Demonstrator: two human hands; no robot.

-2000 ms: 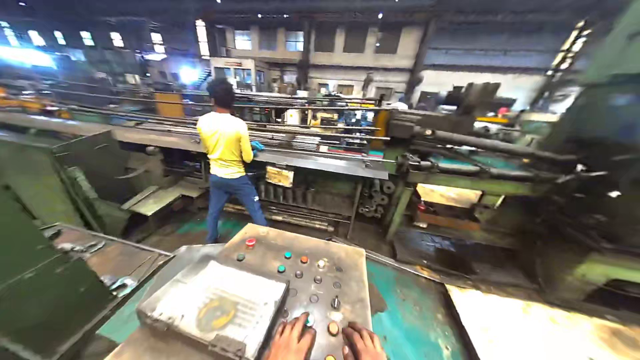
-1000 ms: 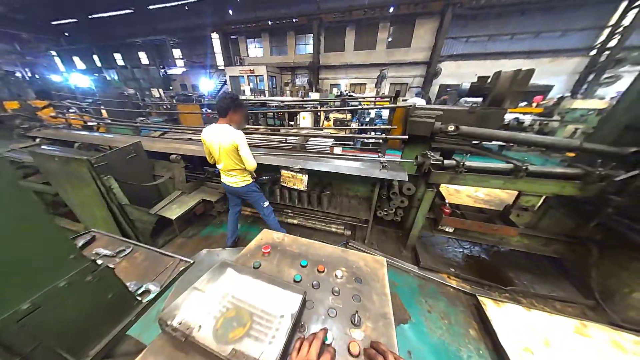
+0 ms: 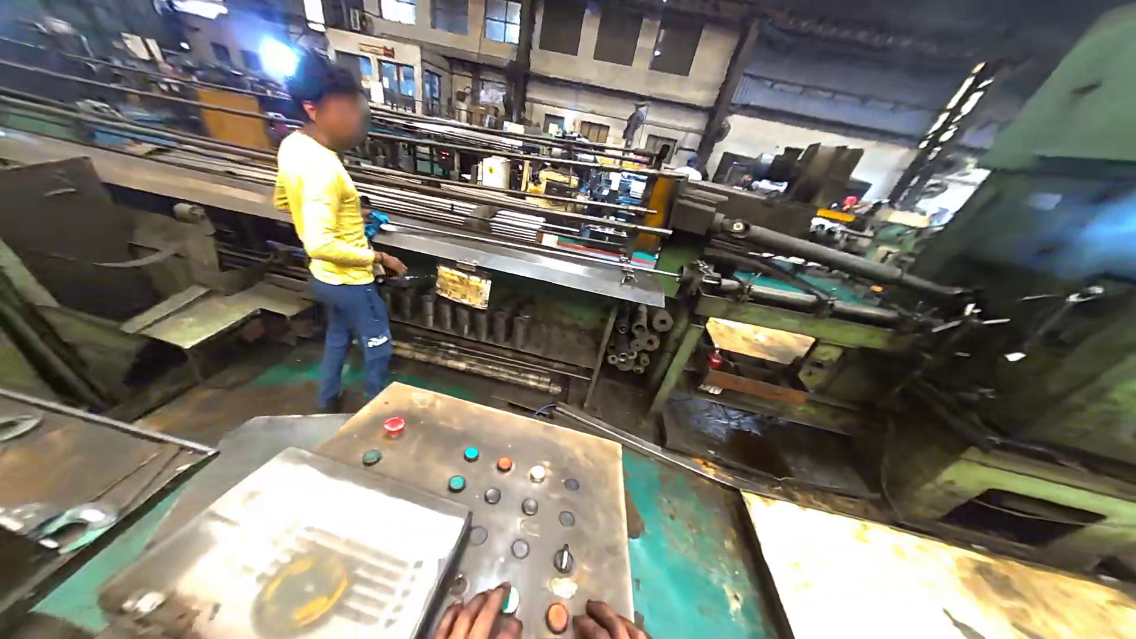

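Observation:
A metal control panel (image 3: 497, 435) with several push buttons and a black selector knob (image 3: 563, 558) fills the lower middle. My left hand (image 3: 477, 614) rests at its near edge, fingertips against a pale green-white button (image 3: 509, 599). Beside an orange button (image 3: 556, 616) lies my right hand (image 3: 607, 621), fingers bent on the panel. Both hands are cut off by the bottom of the view, and neither shows an object held. A flat metal box with a glossy cover (image 3: 311, 541) covers the panel's left part. A red button (image 3: 394, 427) sits near the far left corner.
A co-worker in a yellow shirt (image 3: 324, 209) stands at a long machine bed (image 3: 532, 262) with long metal bars. Hollow tubes (image 3: 635, 337) are stacked beneath it. A green machine (image 3: 1038, 311) rises at the right. A metal tray (image 3: 89, 444) with tools is at the left.
The co-worker has turned more to the right, with a forearm now reaching out low beside the machine bed. My hands stay by the lower buttons. The view has shifted.

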